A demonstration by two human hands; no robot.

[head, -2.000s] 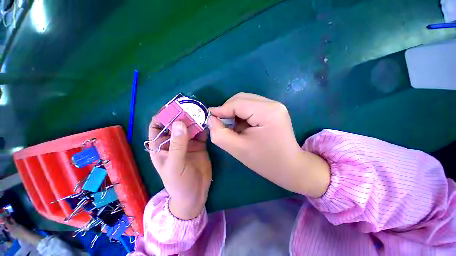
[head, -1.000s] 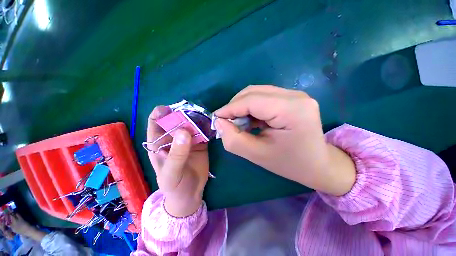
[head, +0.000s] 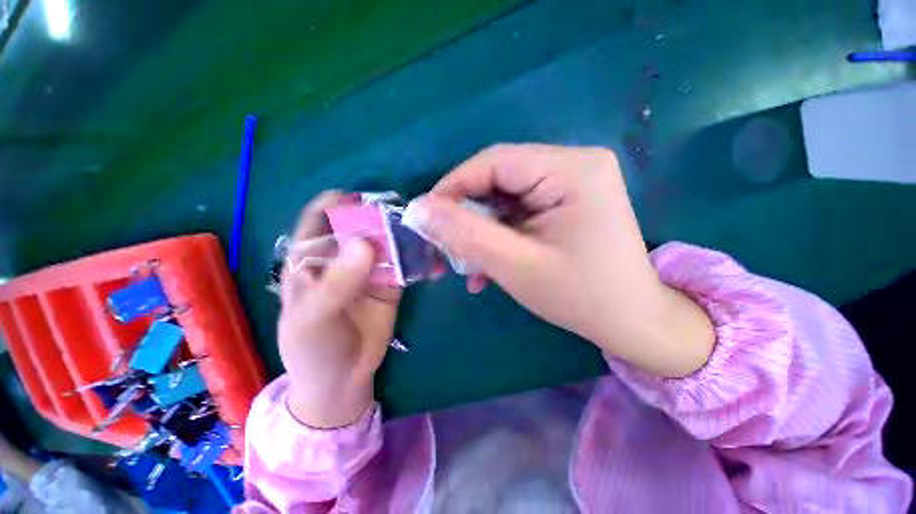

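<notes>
My left hand (head: pixel 336 321) is bare and holds a pink binder clip (head: pixel 360 233) above the bench, its wire handles blurred at the left. A round dark-faced piece (head: pixel 417 253) sits in the clip's jaws on the right side, partly hidden by my right fingers. My right hand (head: pixel 562 241) pinches a small white wad (head: pixel 420 216) between thumb and fingertips at the upper edge of the clip and piece. Motion blur hides whether the wad touches the piece.
A red compartment tray (head: pixel 216 301) stands at left with blue and teal binder clips (head: pixel 156 347) heaped in it. A blue stick (head: pixel 242 191) lies behind it. A whitish flat-sided object (head: pixel 864 136) and another blue stick (head: pixel 884 57) are at right. Another person's sleeve (head: pixel 70 492) shows lower left.
The round piece, which showed a white face at first, now shows a dark one. My right hand has shifted the wad onto the clip's upper edge. The view has moved slightly.
</notes>
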